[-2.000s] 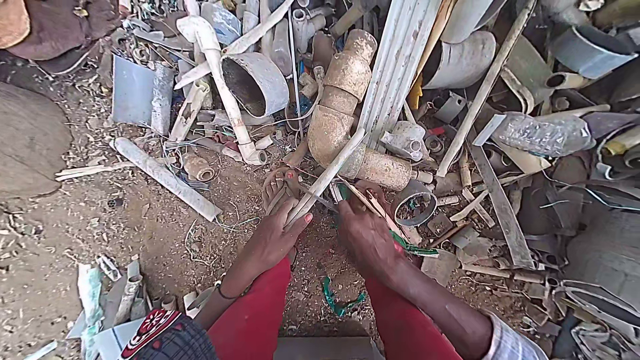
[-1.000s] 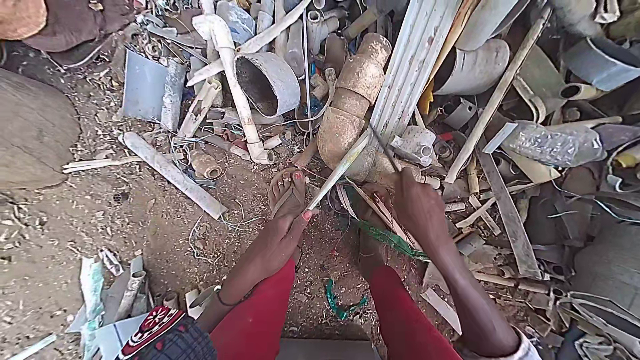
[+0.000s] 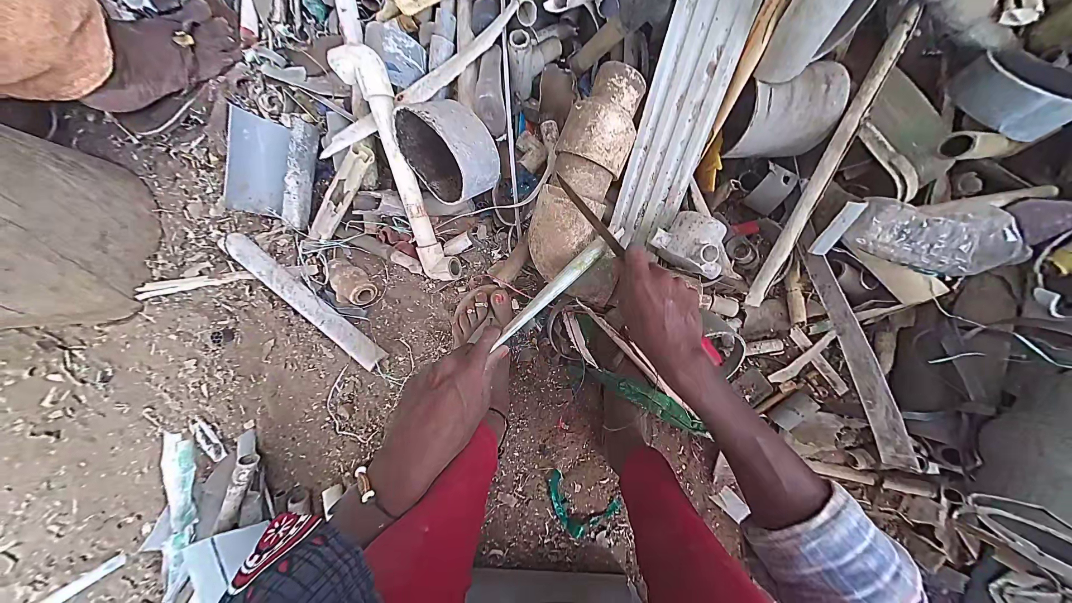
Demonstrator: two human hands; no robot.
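My left hand (image 3: 448, 394) is closed around the near end of a long pale strip (image 3: 557, 289), which looks like plastic pipe and slants up to the right. In my right hand (image 3: 657, 310) is a knife with a dark, narrow blade (image 3: 589, 213), its handle hidden in my fist. The blade crosses the strip's far end, in front of a large dirty brown pipe fitting (image 3: 574, 226). Below my right hand lies green plastic material (image 3: 649, 402) beside thin split strips.
Scrap pipes surround my feet, among them a wide grey pipe piece (image 3: 469, 155) and a white pipe with fittings (image 3: 398, 159). A ribbed white panel (image 3: 687, 109) leans ahead. A long pipe length (image 3: 306, 301) lies on littered ground, near a large log-like block (image 3: 71, 226) at left.
My right hand was lower, near the green material, two seconds ago; it has moved up to the strip's far part, and the knife blade now shows. My left hand stays on the strip.
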